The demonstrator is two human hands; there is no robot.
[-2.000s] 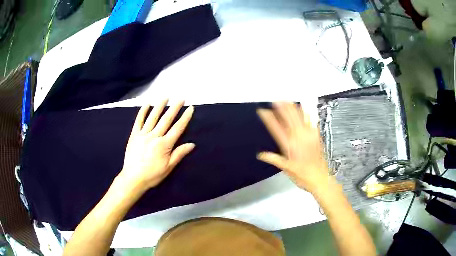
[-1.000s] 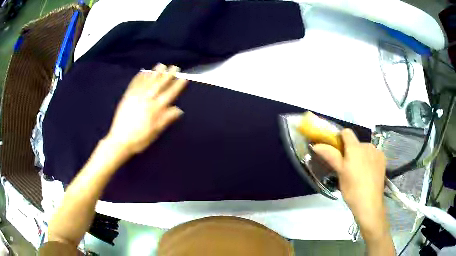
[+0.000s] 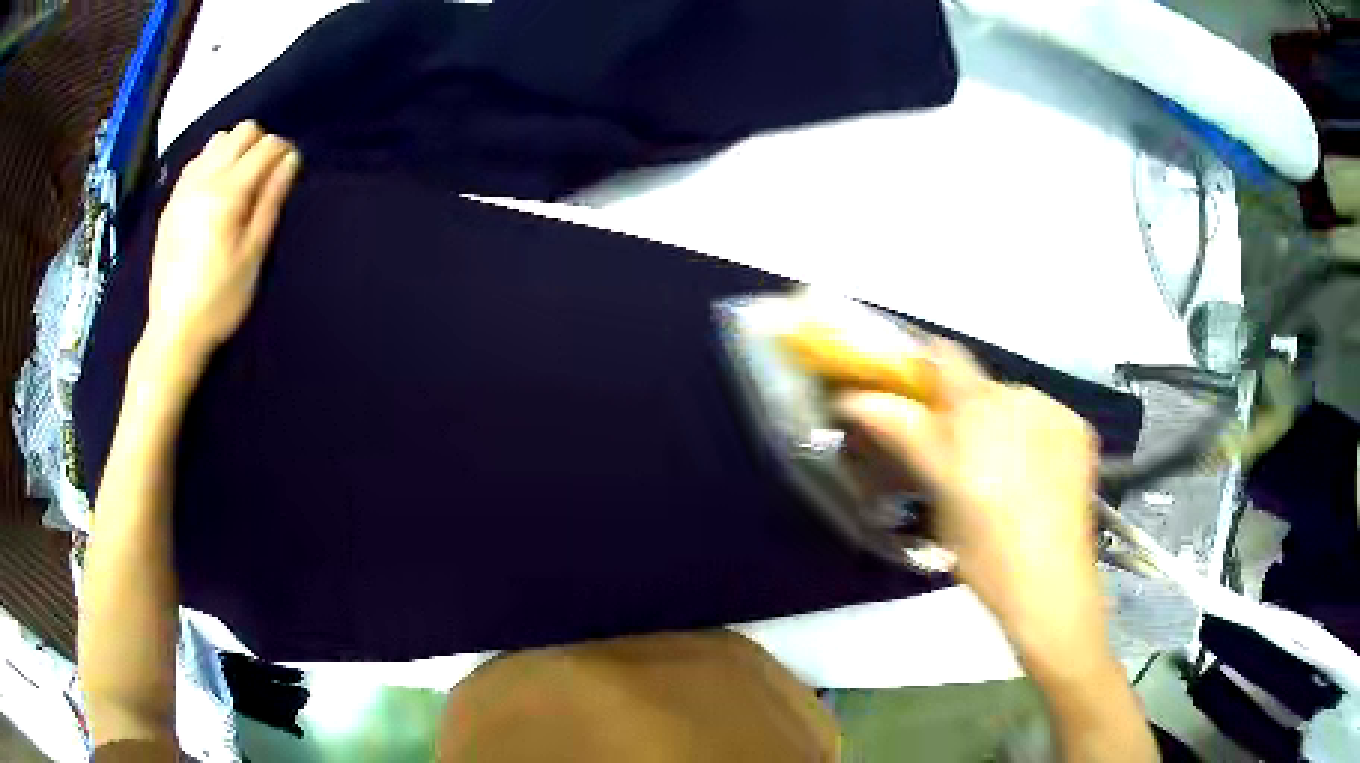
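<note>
Dark navy trousers (image 3: 492, 403) lie across the white padded ironing table (image 3: 1044, 209), one leg flat in front and the other leg bent away at the far side. My right hand (image 3: 984, 462) is closed around the yellow-brown handle of the steam iron (image 3: 798, 410), which is blurred and rests over the front leg right of its middle. My left hand (image 3: 224, 231) lies on the cloth at the upper left with its fingers together, near the trousers' left end. It holds nothing that I can see.
The brown wicker basket (image 3: 45, 268) with a blue edge stands at the left. The grey rest pad (image 3: 1178, 514) is at the table's right end, partly behind the hose. A flat iron-shaped outline (image 3: 1174, 224) lies beyond it. A white sleeve board (image 3: 1178, 67) is at the far right.
My right hand took hold of the iron from the rest pad and moved it left over the front leg. My left hand slid left along the cloth. The view has shifted.
</note>
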